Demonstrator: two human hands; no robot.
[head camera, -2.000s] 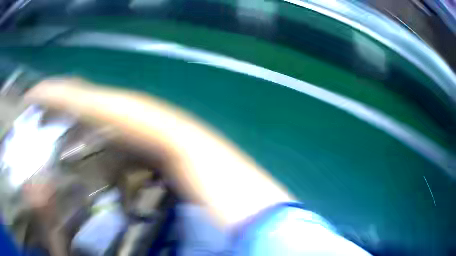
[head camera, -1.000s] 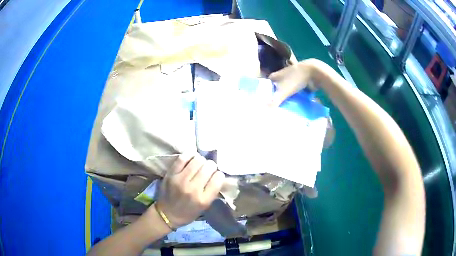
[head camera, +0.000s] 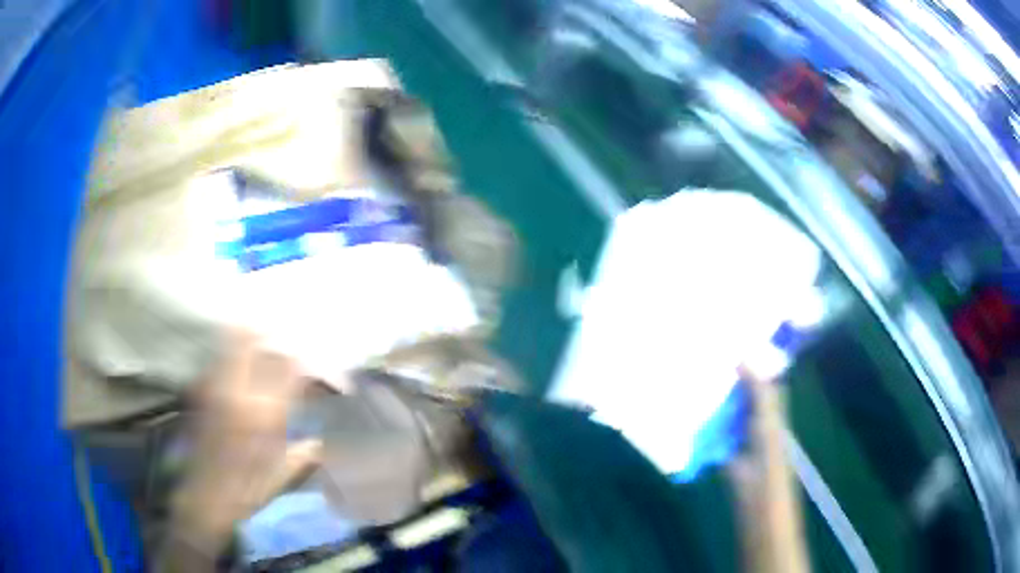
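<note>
The frame is blurred. My right hand holds a stack of white carton blanks with blue edges, fanned over the green bench at the right; its fingers are partly hidden by the stack. My left hand is at the near side of the torn kraft-wrapped bundle, by the brown paper; whether it grips the paper cannot be made out. More white-and-blue blanks lie in the bundle's open top.
The green bench runs along the right of the bundle, with a pale rail and the conveyor beyond. Cream trolley tubes show below the bundle. Blue floor lies at the left. Red objects are at the far right.
My right hand has lifted a stack of blanks out of the bundle and moved it right over the bench. The view has turned right, so the bundle now sits further left.
</note>
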